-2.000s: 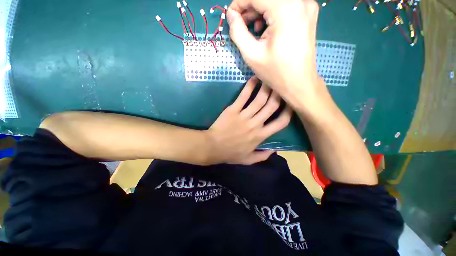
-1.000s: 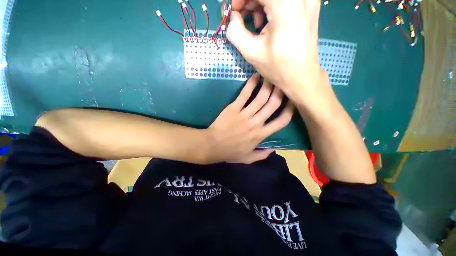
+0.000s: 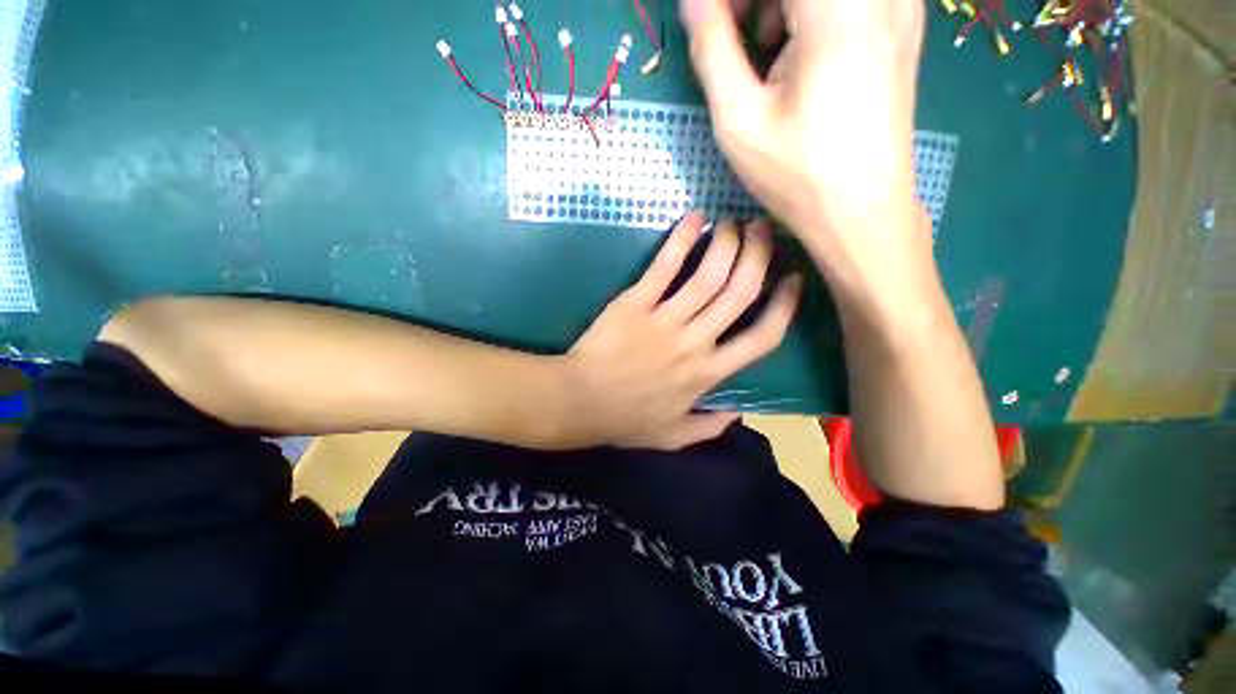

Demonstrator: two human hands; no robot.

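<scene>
The pale perforated board [image 3: 596,170] lies on the green bench top. Several red-and-black wire leads [image 3: 567,68] with white connectors stand along its upper left edge. One more loose lead [image 3: 652,61] lies above the board, left of my right hand. My left hand [image 3: 691,319] lies flat with fingers apart, its fingertips at the board's lower edge, holding nothing. My right hand [image 3: 827,122] is over the right part of the board and hides some of it. Its fingertips run to the top edge of the picture, so I cannot tell whether they hold a lead.
A loose pile of leads [image 3: 1071,68] lies at the upper right. Brown cardboard [image 3: 1179,217] covers the bench's right end. Another perforated sheet [image 3: 16,176] shows at the left edge. A red basin [image 3: 851,468] is below the bench edge, and small pale bits [image 3: 1010,399] lie near that edge.
My right hand has moved right, away from the row of leads, uncovering more of the board's middle. The loose lead above the board now shows. My left hand has stayed nearly still.
</scene>
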